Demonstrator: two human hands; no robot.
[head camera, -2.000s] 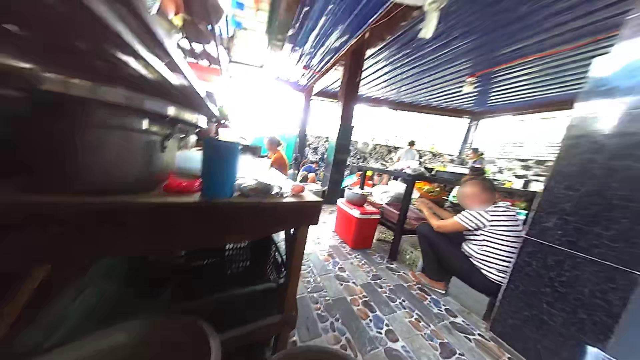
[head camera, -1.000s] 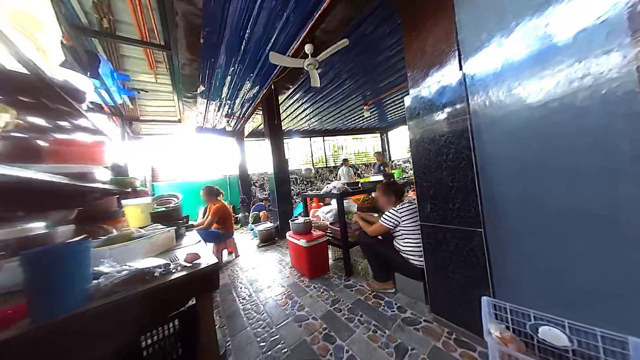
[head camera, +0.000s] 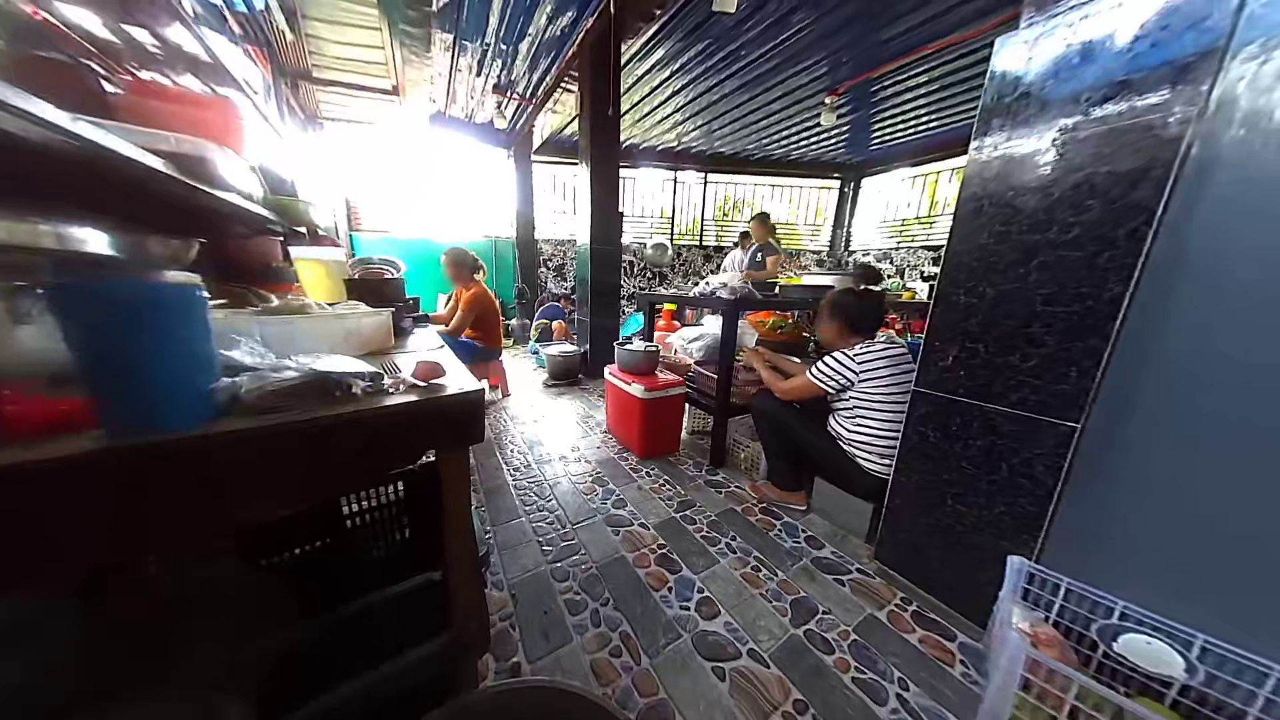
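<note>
Neither my left hand nor my right hand shows in the head view. Nearest on the left is a dark wooden counter bearing a blue plastic container, a white tray, clear plastic bags and a fork. A white plastic crate with a few items inside stands at the lower right. The rim of a dark round vessel shows at the bottom edge.
Ahead, a red cooler carries a metal pot. Beside it a person in a striped shirt sits by a black table. A person in orange sits farther off. Black pillars rise from the patterned floor; others are behind.
The view has swung about between frames. The white crate at the lower right was absent two seconds ago and shows in the frame from one second ago and now.
</note>
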